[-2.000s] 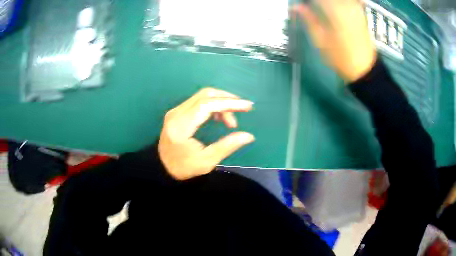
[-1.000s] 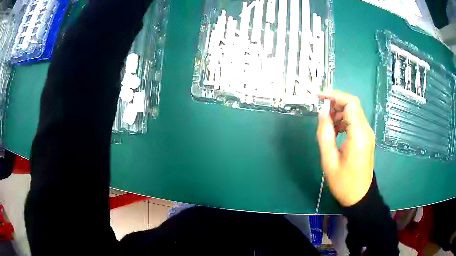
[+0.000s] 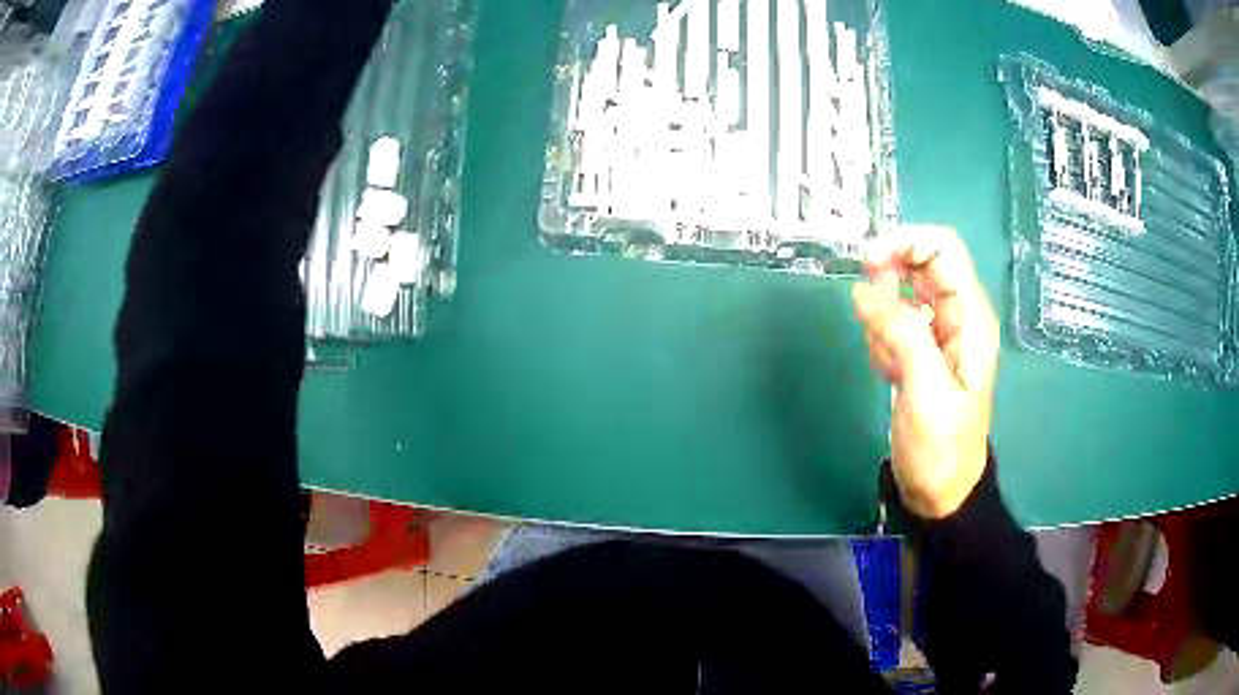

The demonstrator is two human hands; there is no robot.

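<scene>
My right hand is just below the near right corner of the clear tray of white rods. Its thumb and fingers are closed together, with a small white piece partly showing among them; the fingertips are blurred. My left arm reaches up across the left of the view, and my left hand is cut off by the top edge. The tray of small white pieces lies beside that arm, partly hidden by the sleeve. Several short white lumps lie in it.
A part-filled clear tray lies on the right of the green table, with short white parts at its far end. A blue tray with clear trays is at the far left. Red stools stand below the table edge.
The view has shifted slightly. My right hand's fingers have curled in, and the white piece between its fingertips shows less. My left arm stays stretched out, its hand out of view.
</scene>
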